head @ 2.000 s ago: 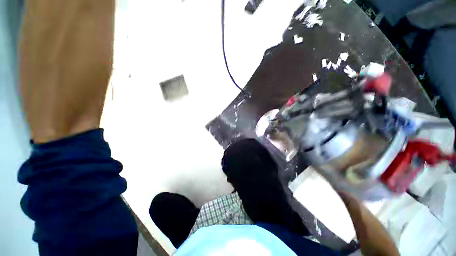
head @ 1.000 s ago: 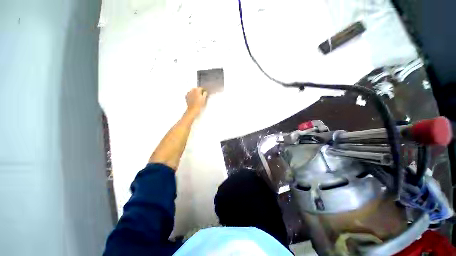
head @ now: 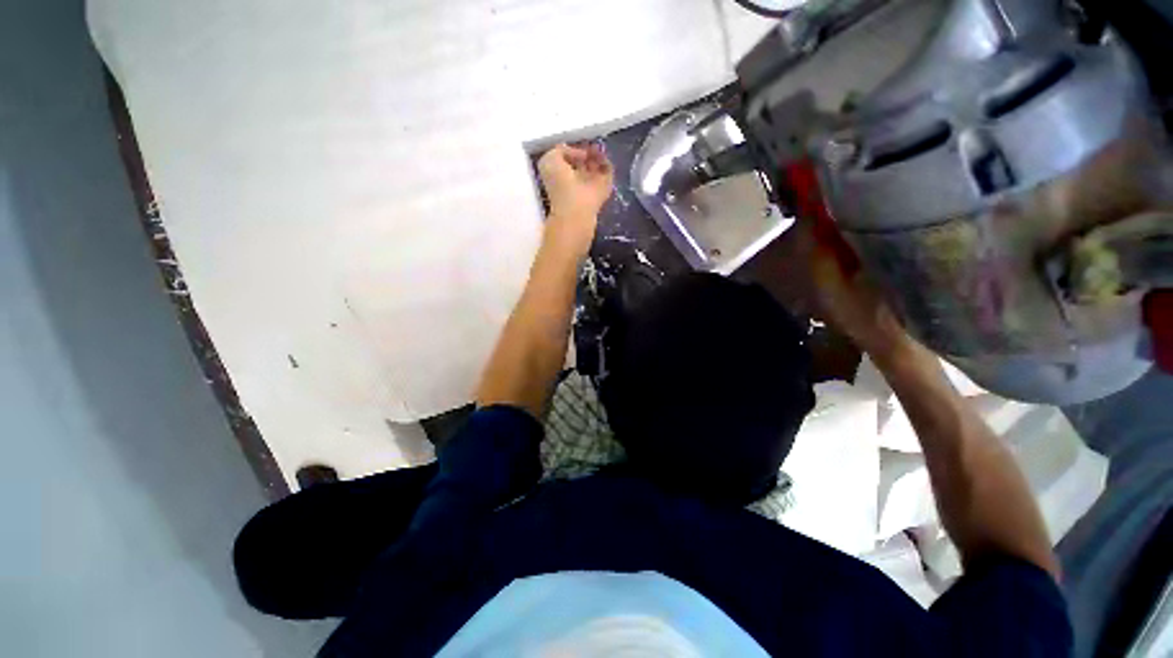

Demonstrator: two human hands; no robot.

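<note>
The straight-knife cutting machine's grey motor body point(head: 991, 193) is large at the upper right. Its shiny base plate point(head: 727, 221) rests on the dark table beside the white fabric lay point(head: 347, 193). My left hand point(head: 579, 177) is at the lay's near right corner, by the base plate, with fingers curled; whether it pinches something cannot be told. My right hand point(head: 843, 285) is at the red machine handle point(head: 818, 206) below the motor, partly hidden by the motor body. The blade is not clearly visible.
My dark-clothed knees and legs point(head: 708, 386) are close below the base plate. White stacks and loose pieces point(head: 836, 469) lie at the lower right. The worn dark table edge point(head: 193, 309) runs along the left. A piece of black cable point(head: 768, 8) shows at the top.
My left hand has moved from the dark block on the lay to the lay's near corner. The block has left the view. The motor appears higher in view, and my right hand now shows.
</note>
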